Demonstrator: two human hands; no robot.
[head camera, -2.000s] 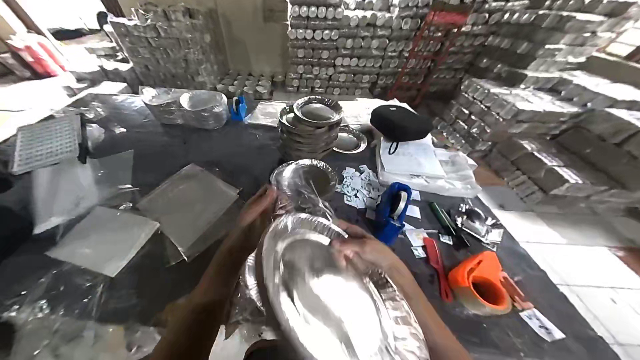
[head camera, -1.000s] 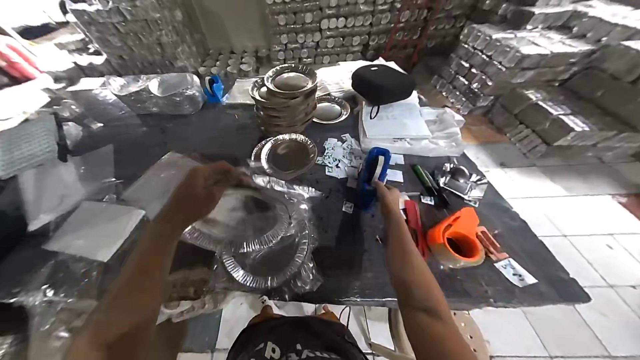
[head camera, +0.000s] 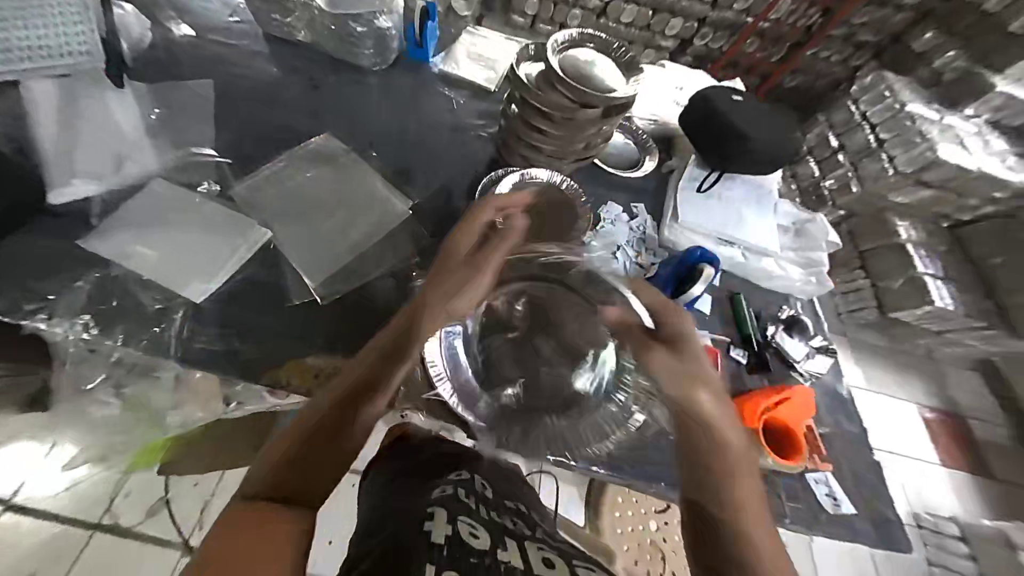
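Observation:
A round foil plate in clear plastic film (head camera: 544, 360) is in front of me at the table's near edge. My right hand (head camera: 660, 328) grips its upper right rim, with the fingers blurred. My left hand (head camera: 488, 248) is raised over its upper left side with the fingers apart; whether it touches the film is unclear. Just beyond my left hand lie smaller foil plates (head camera: 552, 208). Behind them rises a stack of foil plates (head camera: 560, 104). Beside my right hand is a blue tape dispenser (head camera: 684, 272), next to small paper labels (head camera: 628, 236).
Clear plastic sheets (head camera: 324, 212) lie on the left of the dark table. On the right are an orange tape dispenser (head camera: 776, 428), a green-and-black tool (head camera: 748, 328), crumpled foil (head camera: 800, 340) and a black case (head camera: 740, 132) on papers. Wrapped stacks (head camera: 920, 272) stand beyond the table.
My right hand has moved from the blue tape dispenser to the rim of the foil plate. The plate is now raised in front of me, where a second ago it lay to the left.

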